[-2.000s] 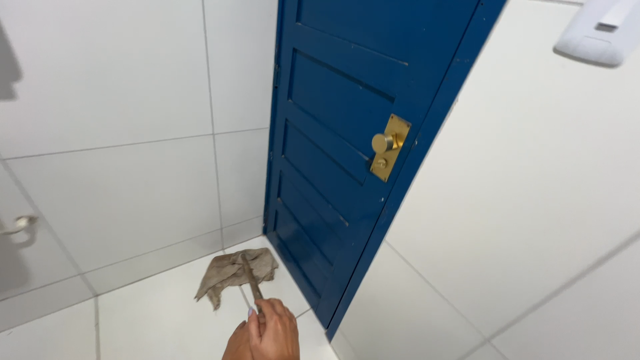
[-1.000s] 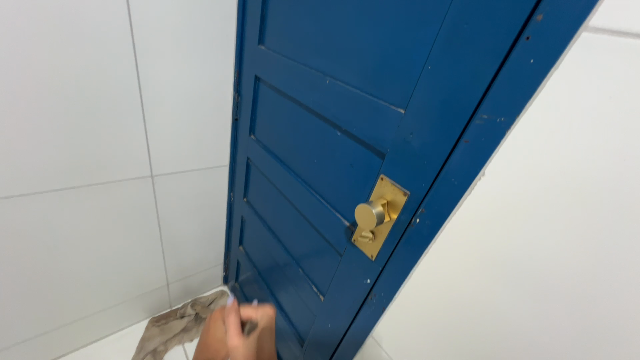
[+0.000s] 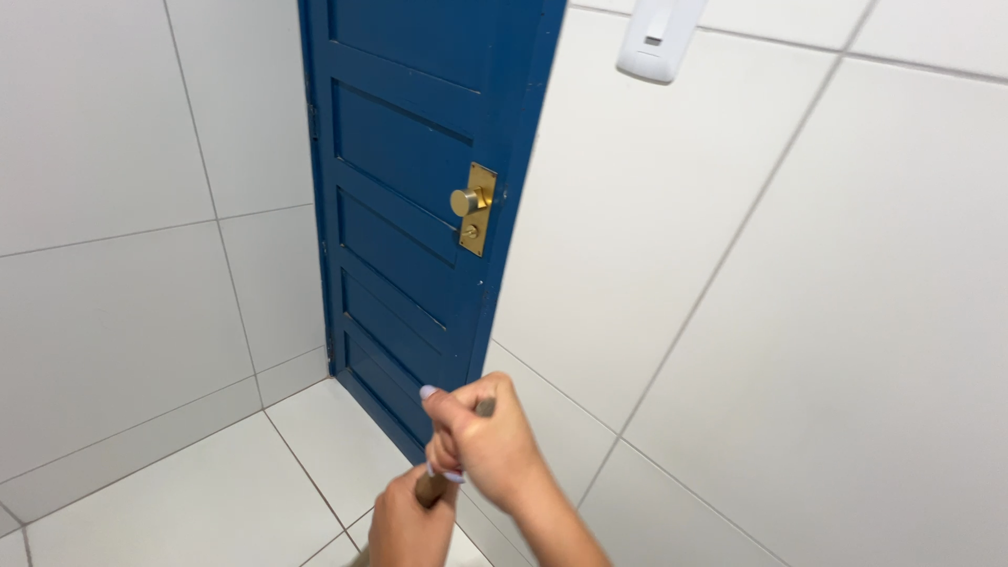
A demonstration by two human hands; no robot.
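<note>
A wooden pole [image 3: 430,488] runs through both of my hands at the lower middle of the head view. My right hand [image 3: 490,433] is closed around its upper end, thumb up, with pale purple nails. Just below and to the left, my left hand [image 3: 411,521] grips the same pole lower down. The pole's far end is out of view or hidden, and no cloth shows. Behind the hands stands a closed blue panelled door [image 3: 394,185] with a brass knob [image 3: 465,202] on a brass plate [image 3: 477,236].
White tiled walls [image 3: 102,315] flank the door on both sides. A white wall switch or holder [image 3: 660,47] is fixed high on the right wall. White floor tiles [image 3: 181,472] with dark joints reach the door's foot.
The brown-grey cloth, on the floor by the door before, is no longer in view. Both hands now show clearly on the pole at the lower middle. The view has shifted.
</note>
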